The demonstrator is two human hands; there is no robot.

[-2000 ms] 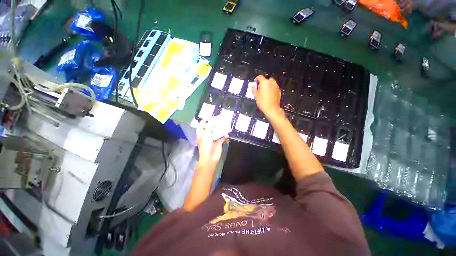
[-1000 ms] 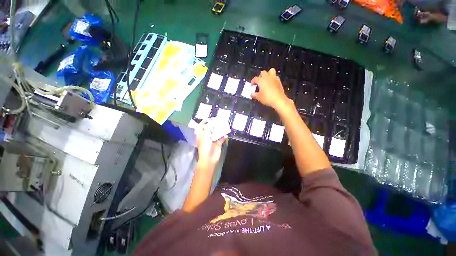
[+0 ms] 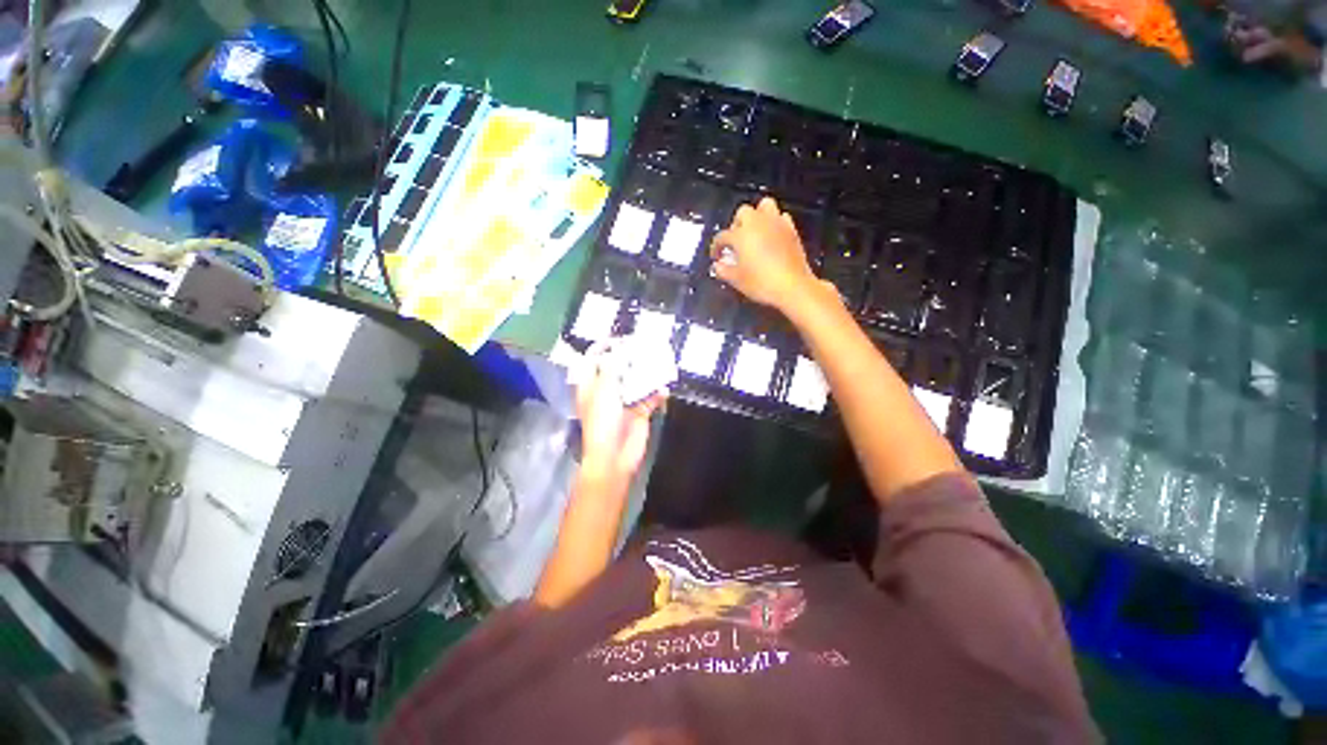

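A large shiny black blister tray point(image 3: 931, 189) lies in front of me, with dark phone parts in its pockets. White rectangular pieces point(image 3: 752, 368) lie on the parts along the near row, and two more lie at the left end of the row behind. My left hand point(image 3: 619, 422) holds a stack of white pieces point(image 3: 636, 364) over the tray's near left corner. My right hand point(image 3: 763, 259) is over the second row, just right of its two white pieces, fingers bent down. It covers the pocket below, and I cannot tell if its fingertips hold a piece.
Yellow sticker sheets point(image 3: 495, 218) and a light-blue die-cut sheet point(image 3: 422, 168) lie left of the tray. A clear blister tray point(image 3: 1193, 422) is at the right. Small phones point(image 3: 1061, 85) lie at the back. A white-grey machine point(image 3: 248, 422) and blue bags point(image 3: 299, 233) are at the left.
My right hand stays over the same part of the second row, with its fingers shifted slightly. My left hand keeps holding the stack at the near left corner.
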